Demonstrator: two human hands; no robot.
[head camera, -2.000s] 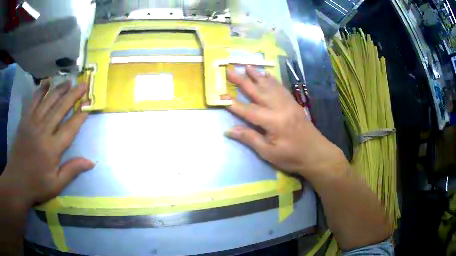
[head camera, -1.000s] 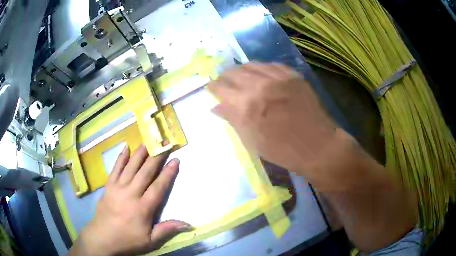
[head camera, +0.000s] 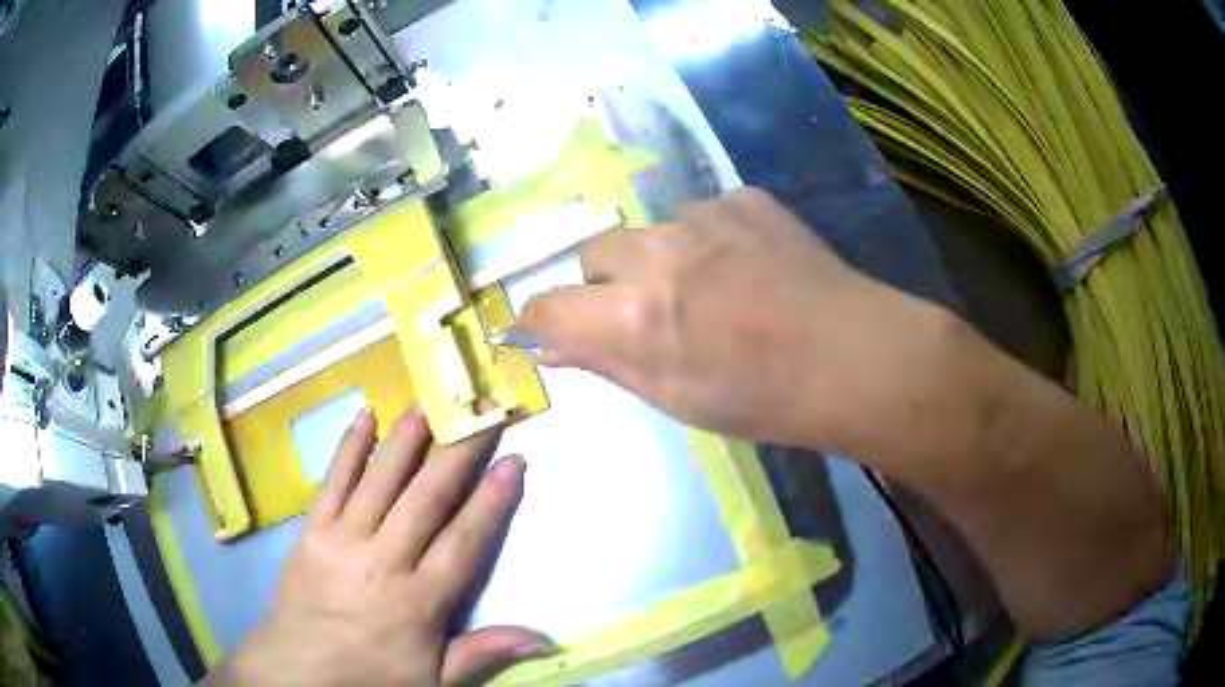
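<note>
The yellow sewing template (head camera: 262, 450) lies tilted on the white base plate (head camera: 591, 530), with its rectangular opening and raised slots showing. My left hand (head camera: 383, 557) lies flat, fingers apart, with its fingertips on the template's near edge, below the right slot. My right hand (head camera: 672, 302) is closed, with its fingertips beside the right slot. A small greyish pointed bit shows at those fingertips; I cannot tell if it is a held tool. The rest of what the right hand may hold is hidden.
Metal clamp brackets (head camera: 289, 74) stand behind the template, with machine parts at the left edge. Pale-yellow masking tape (head camera: 645, 624) lies on the plate. A tied bundle of yellow-green strips (head camera: 1142, 349) lies at the right. A black cord (head camera: 927, 550) shows below my right forearm.
The view has turned, so the template appears tilted. My left hand has moved from the left slot to the template's near edge. My right hand went right, closed, and came back to the right slot.
</note>
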